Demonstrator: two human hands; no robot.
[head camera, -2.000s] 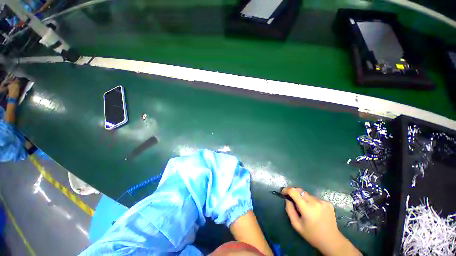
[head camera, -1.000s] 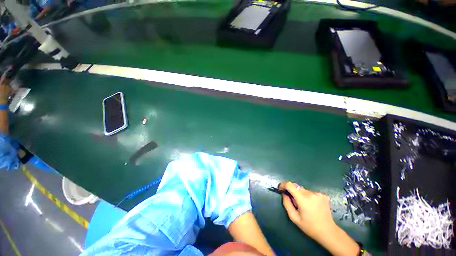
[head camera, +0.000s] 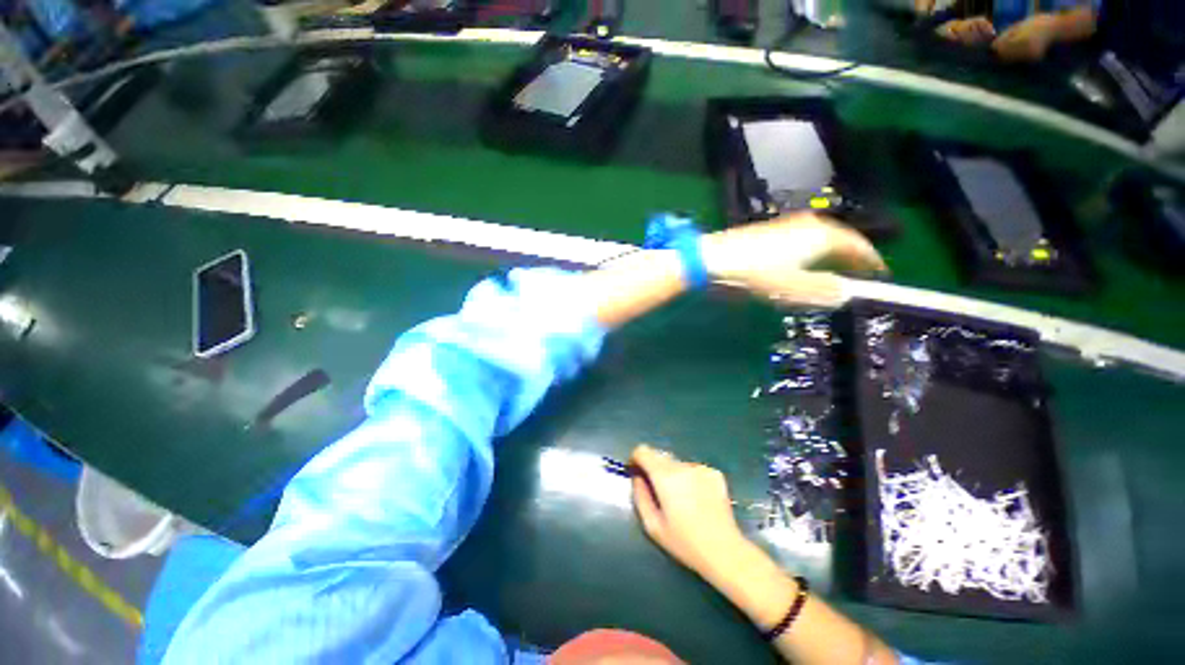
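Note:
My left hand, blurred and with a blue band at the wrist, is stretched over the conveyor's white edge, at the near side of a black holding tray with an open tablet unit. Whether its fingers touch the tray cannot be told. My right hand is low over the green bench mat, shut on dark tweezers pointing left. Small dark parts lie in a pile right of my right hand. The black parts tray beside them holds a heap of white strips and more small parts.
More trayed units stand on the green conveyor, one right of my left hand and others to the left. A phone and a dark strip lie at left. Another person's hands show at top right.
My left arm has swung out from near my body to the conveyor. My right hand keeps the tweezers. The view has turned right, and more trayed units show.

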